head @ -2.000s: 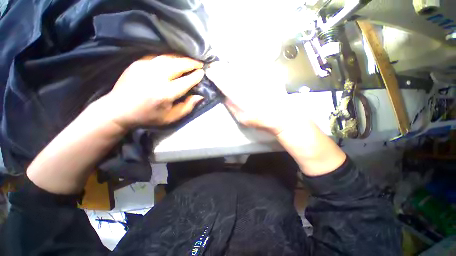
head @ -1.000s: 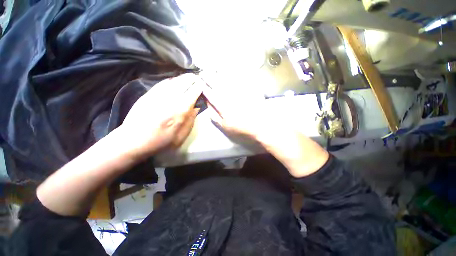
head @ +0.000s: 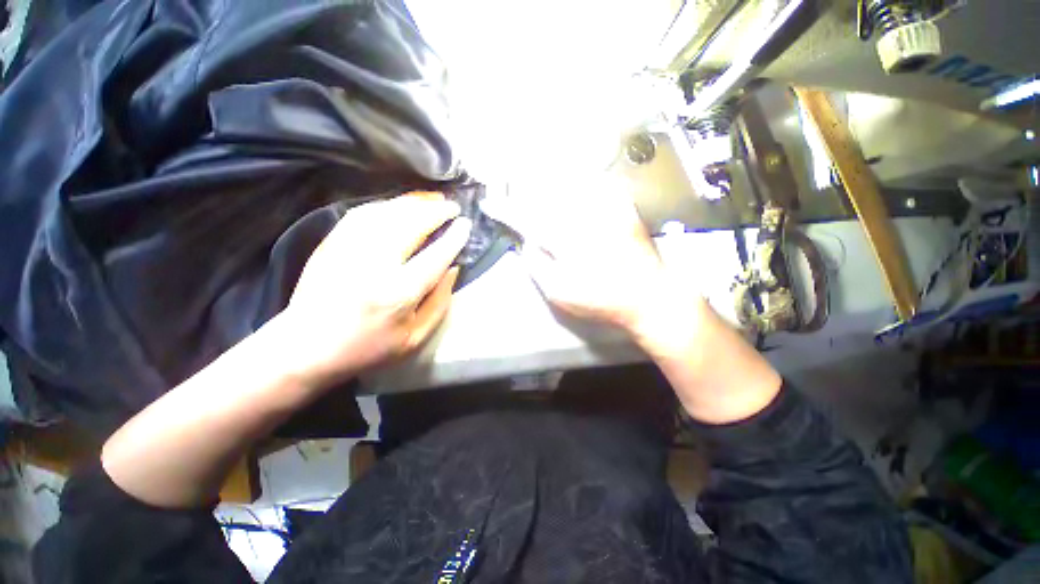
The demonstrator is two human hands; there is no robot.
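A dark navy garment (head: pixel 148 171) with glossy folds lies heaped on the left, over the table and its edge. My left hand (head: pixel 382 280) is closed on the garment's right part, its fingertips pinching a dark folded edge (head: pixel 488 245). My right hand (head: pixel 593 257) is at the right end of that edge, its fingers washed out by the lamp glare. Its fingertips appear to touch the cloth, but I cannot tell whether they grip it.
Shears with wrapped handles (head: pixel 766 294) lie on the machine bed right of my right hand. A yellow-brown wooden strip (head: pixel 861 200) slants beside them. The white sewing machine head (head: pixel 969 103) is at the upper right. The table's front edge (head: pixel 502 371) runs before my body.
My hands were close together a second ago and are now slightly apart, with more of the dark folded edge showing between them. The camera view has shifted a little.
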